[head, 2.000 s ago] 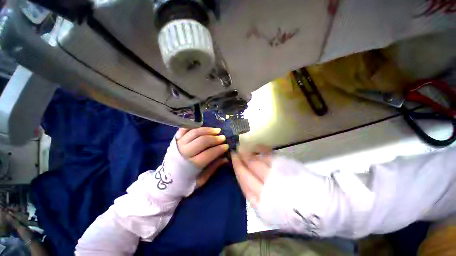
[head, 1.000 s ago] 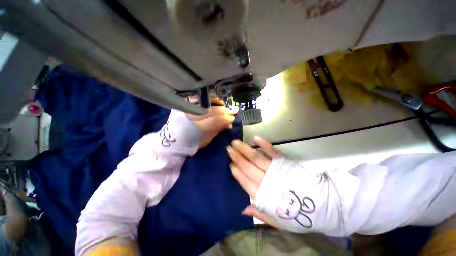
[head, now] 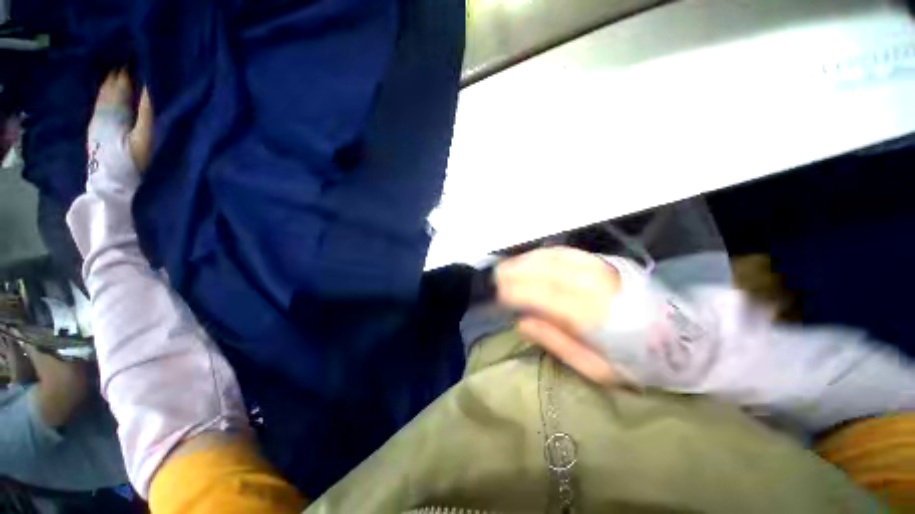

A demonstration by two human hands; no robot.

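Note:
A large navy garment piece (head: 291, 151) hangs over the front edge of the white table towards my lap. My left hand (head: 130, 115) is at the far left on the navy cloth, thumb apart from the fingers; the cloth folds around it, and whether it grips is unclear. My right hand (head: 562, 296) is blurred, low in front of my lap, closed on a dark edge of the garment (head: 472, 289) that stretches from the main cloth. The needle area is out of the picture.
The white table (head: 642, 131) edge runs diagonally to the upper right. My khaki apron or jacket (head: 622, 442) with a ring pull fills the bottom. Another person's arm (head: 60, 387) shows at lower left. Dark cloth (head: 823, 231) lies right, below the table.
The view has dropped from the machine head to the table edge and lap. My left hand has moved far left along the cloth. My right hand has come down off the table and taken the garment edge.

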